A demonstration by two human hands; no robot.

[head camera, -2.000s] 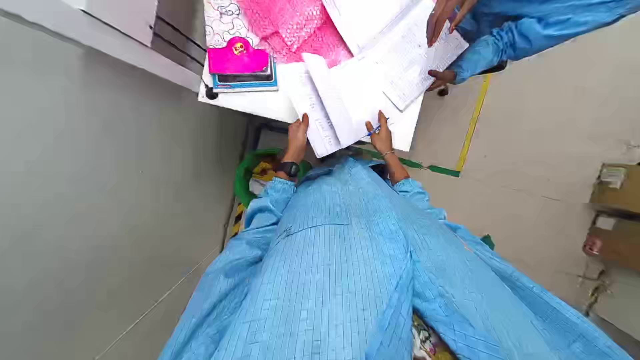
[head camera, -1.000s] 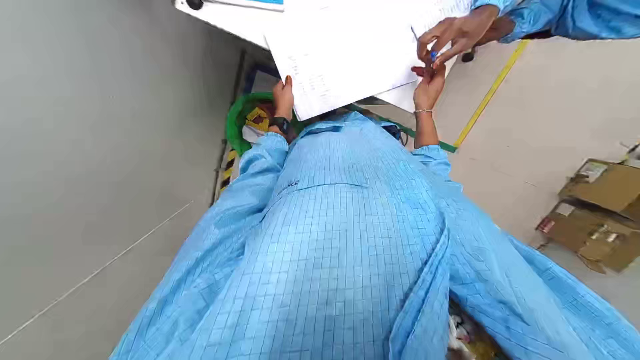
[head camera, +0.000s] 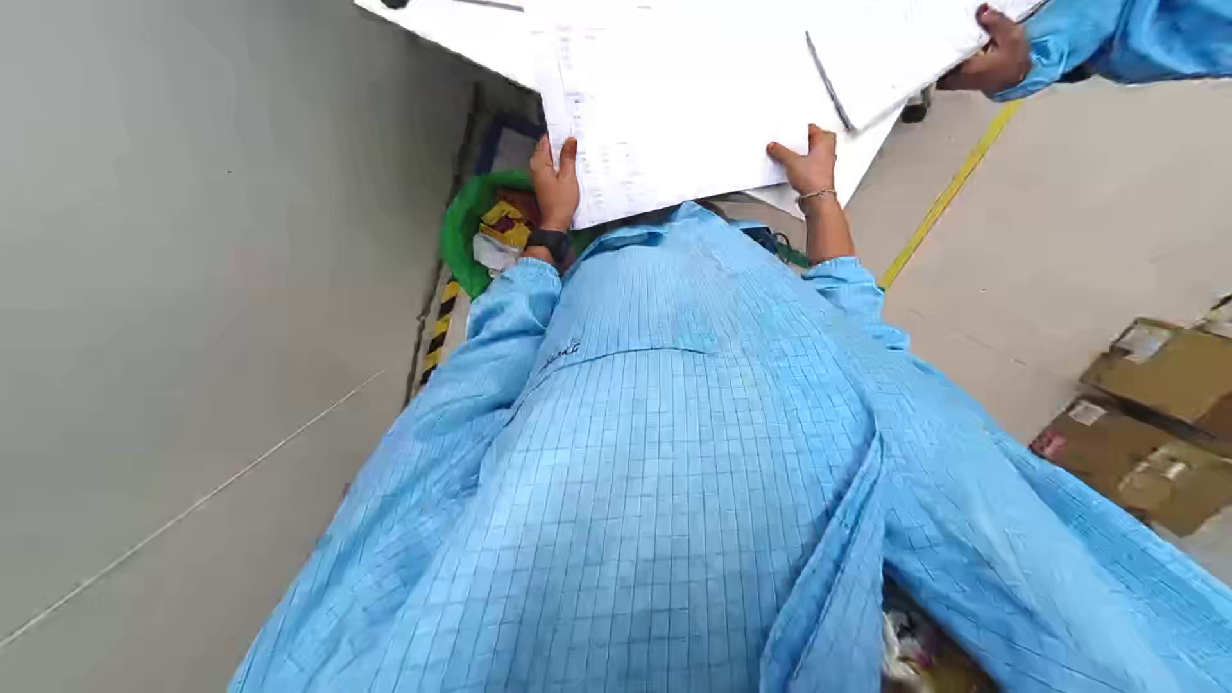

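Observation:
My left hand [head camera: 555,183] grips the left edge of a white paper sheet [head camera: 664,106] with faint writing down its left side. On the sheet's lower right edge is my right hand [head camera: 810,168], thumb and finger pinching it. More white papers [head camera: 895,58] lie to the right, beyond my right hand, where another person's hand [head camera: 996,58] holds their edge. A dark watch is on my left wrist and a thin bracelet on my right one. No pen shows in either of my hands.
The white table's edge [head camera: 452,34] runs along the top left. Below it stands a green-rimmed bin [head camera: 457,236] with yellow wrappers. Cardboard boxes [head camera: 1155,385] sit on the floor at the right, past a yellow floor line [head camera: 948,197]. A grey wall or panel fills the left.
The pen seen in my right hand two seconds ago no longer shows there. The other person's hand has moved away from my right hand, to the right. The view has shifted, hiding the pink items.

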